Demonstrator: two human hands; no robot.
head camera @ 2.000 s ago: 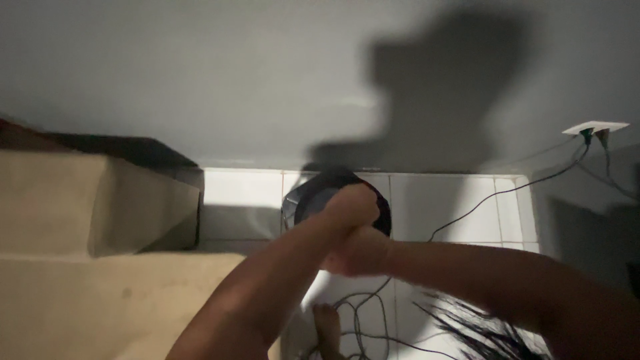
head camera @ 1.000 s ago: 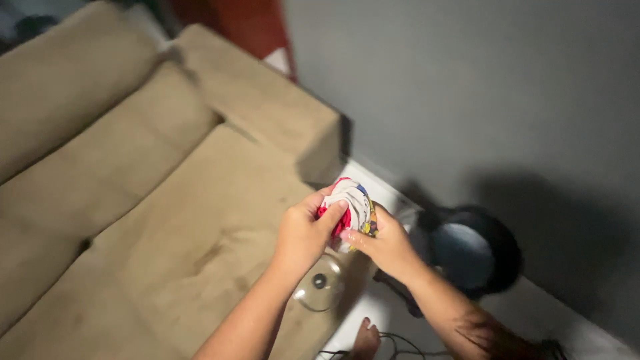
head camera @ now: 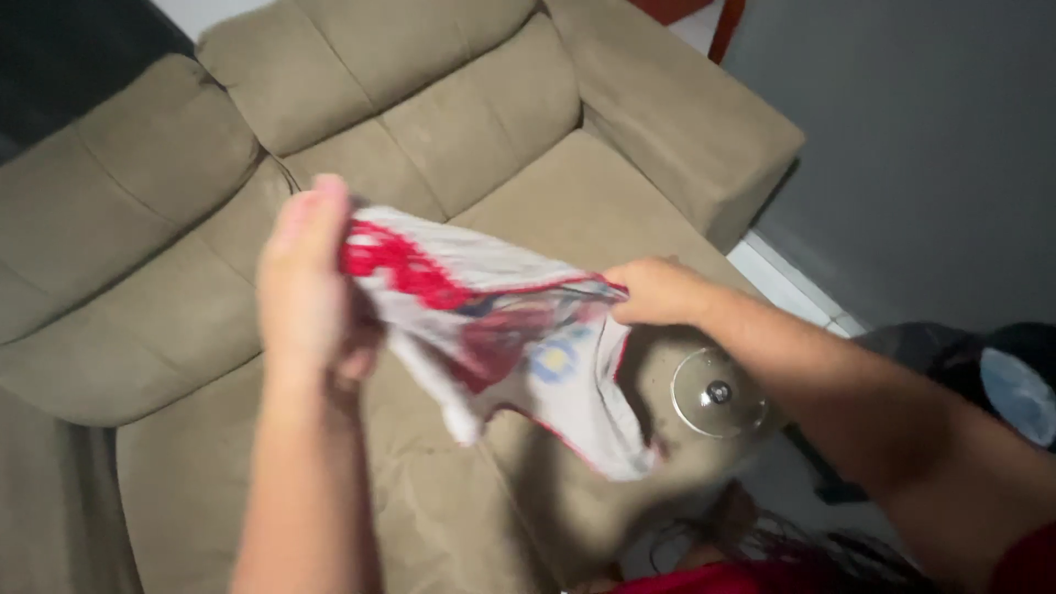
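A white cloth (head camera: 544, 346) with red crocheted trim and a coloured print is stretched between my two hands above the sofa seat. My left hand (head camera: 309, 280) grips its upper left end, beside the red trim; the hand is blurred. At the cloth's upper right edge, my right hand (head camera: 660, 290) pinches the red border. The lower part of the cloth hangs loose. Just below my right hand, a clear glass lid (head camera: 700, 406) with a dark knob lies on the sofa seat.
A beige sofa (head camera: 627, 190) with an armrest fills most of the view. A dark round container (head camera: 961, 355), with something light blue inside, stands at the right by the grey wall (head camera: 907, 148). Dark cables (head camera: 664, 540) lie on the floor at the bottom.
The cloth was bunched between both hands one second ago; now it is spread out and the hands are farther apart. The view has swung from the floor by the wall to the sofa.
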